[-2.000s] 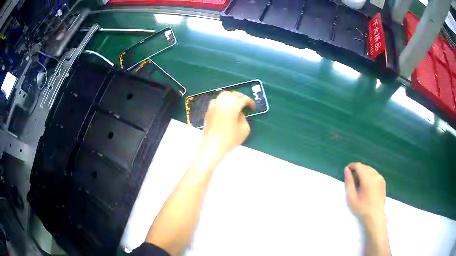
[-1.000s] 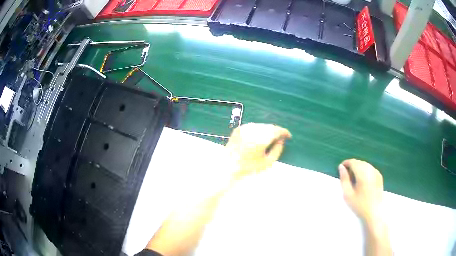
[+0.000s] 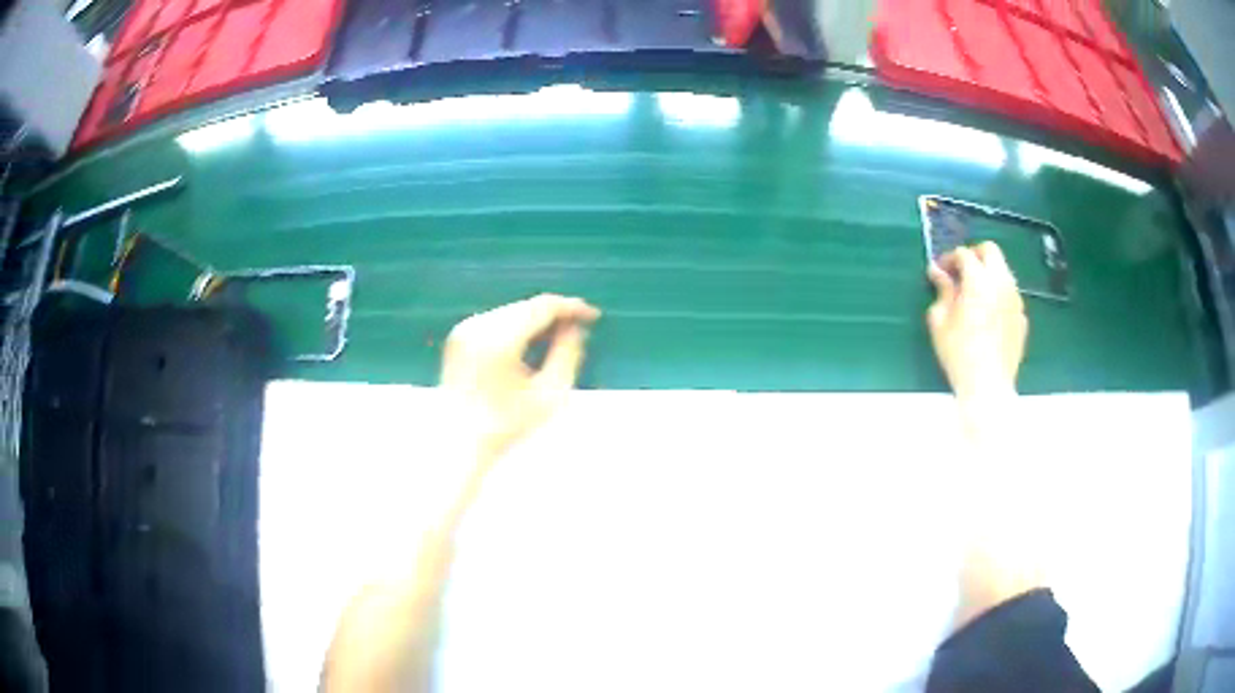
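Observation:
A phone frame (image 3: 995, 214) lies on the green surface (image 3: 677, 291) at the right, with a pale patch near its right end. My right hand (image 3: 978, 318) is over its lower left part, fingertips at the frame; whether they grip it is hidden. My left hand (image 3: 522, 355) hovers near the edge of the white mat (image 3: 731, 528), thumb and index finger curved towards each other, nothing visible between them. Another phone frame (image 3: 336, 314) lies at the left beside the black blister tray (image 3: 183, 487). A further frame (image 3: 160, 264) lies behind it, partly hidden.
Red trays (image 3: 217, 57) (image 3: 1023, 68) stand across the green surface, with a dark tray (image 3: 522, 30) between them. A metal rod (image 3: 122, 200) lies at the far left. A red sign (image 3: 738, 19) is cut off by the top edge.
The view has swung to the right. My right hand has reached forward to the right-hand frame. My left hand has moved away from the left frame, which stays by the black tray.

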